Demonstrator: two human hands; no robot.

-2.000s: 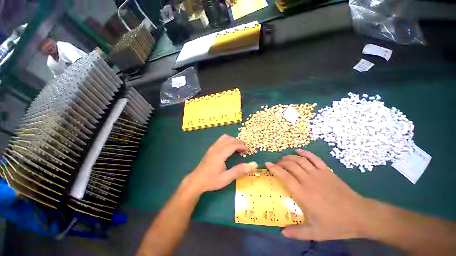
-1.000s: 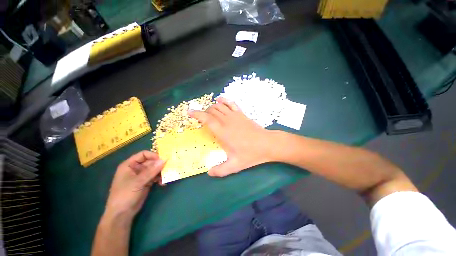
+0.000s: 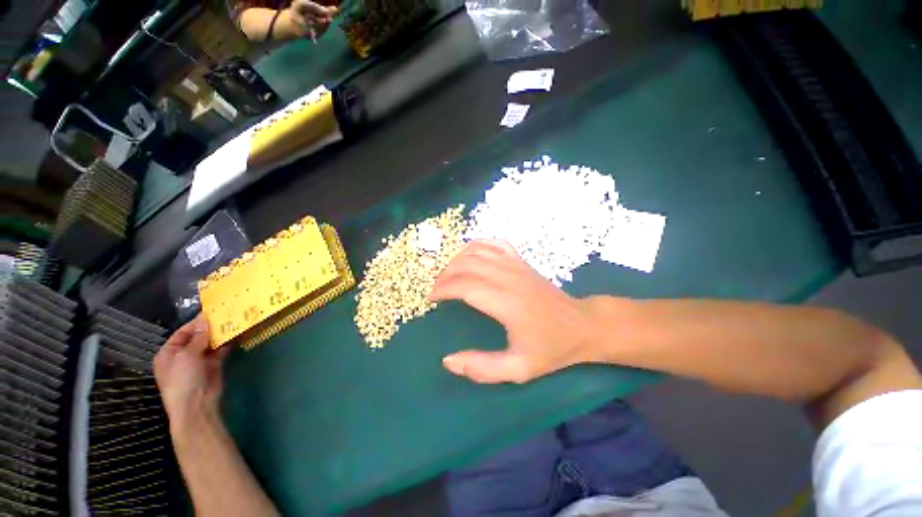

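Note:
My left hand (image 3: 189,369) holds a yellow circuit board (image 3: 271,288) by its left end, over a stack of yellow boards (image 3: 339,265) on the green mat. Small parts line the held board's far edge. My right hand (image 3: 505,308) is empty, fingers apart and curved, at the near edge of the heaps. The tan connector heap (image 3: 399,288) lies left of the white connector heap (image 3: 546,210). A small white slip (image 3: 429,237) lies on the tan heap.
A clear bag (image 3: 207,252) lies behind the stack. A large board rack (image 3: 35,394) stands at left, a black slotted rack (image 3: 824,131) at right. A paper label (image 3: 634,240) touches the white heap. A yellow board on a white sheet (image 3: 220,169) lies behind. Another person's hand (image 3: 308,18) shows at the top.
The board has moved left from beside the heaps to over the stack, in my left hand. My right hand has let go of it. The view has shifted.

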